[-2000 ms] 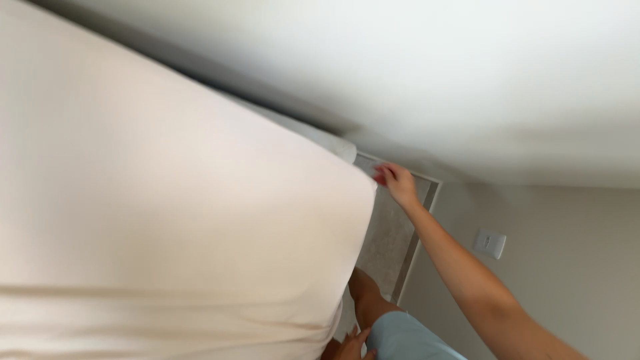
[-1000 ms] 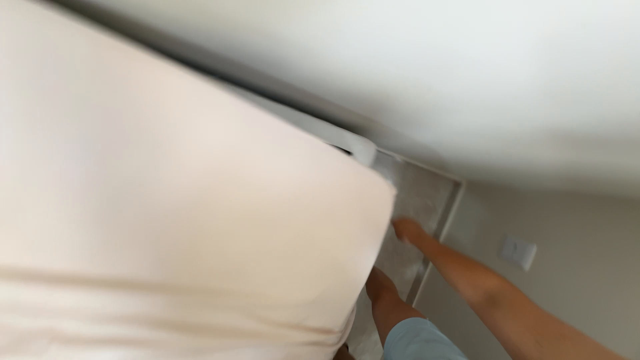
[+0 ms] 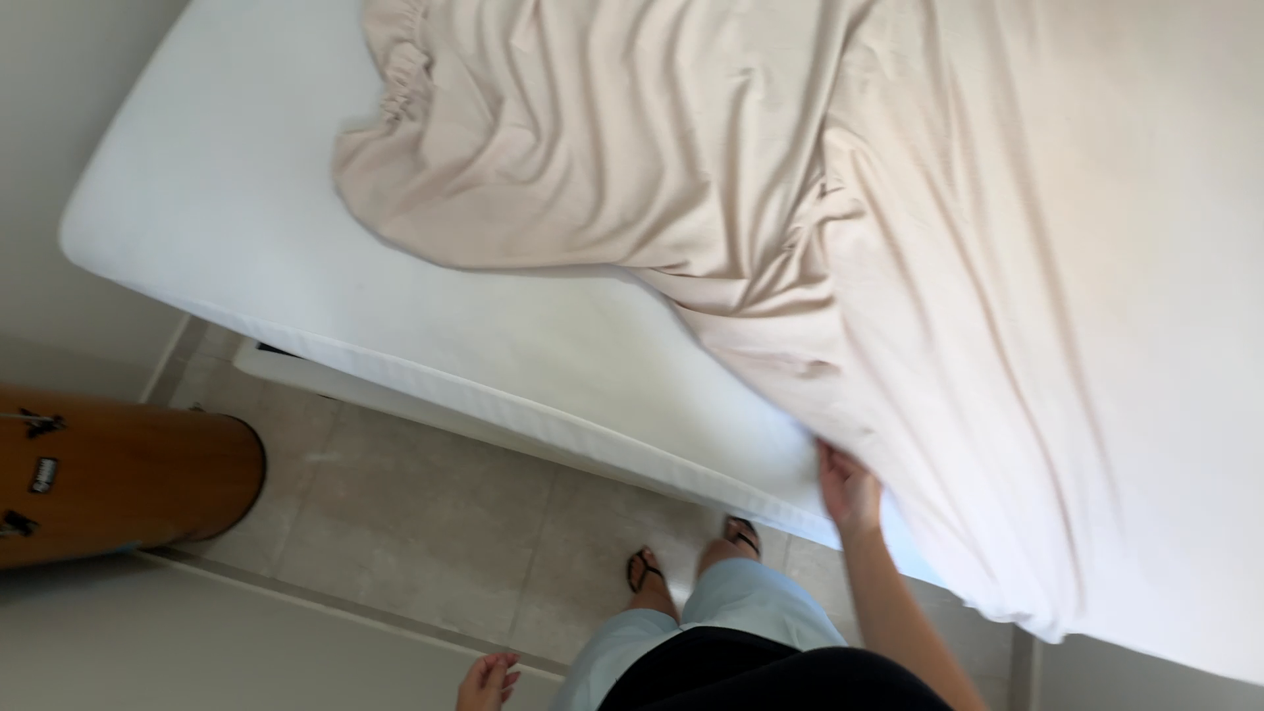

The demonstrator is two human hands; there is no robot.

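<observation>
A beige fitted sheet (image 3: 612, 178) with a gathered elastic edge lies bunched in folds over the middle of a white-covered mattress (image 3: 474, 336) and spreads smoother to the right. At the sheet's lower hem, near the mattress side, my right hand (image 3: 851, 489) has its fingers closed on the fabric, with the fingertips partly hidden by it. My left hand (image 3: 490, 681) hangs low beside my body, away from the bed; its fingers are loosely curled and apart, holding nothing. The mattress's left end shows its white cover without the beige sheet.
A brown wooden barrel-shaped drum (image 3: 148, 474) with black fittings stands at the left, by the wall (image 3: 247, 632). Grey floor tiles (image 3: 425, 513) run between bed and wall, where my sandalled feet (image 3: 647, 570) stand. A pale bed base (image 3: 326, 380) shows under the mattress.
The view has swung widely, from a sheet-covered mattress corner to the bed's long side. My right hand, earlier near that corner, is now at the sheet's hem.
</observation>
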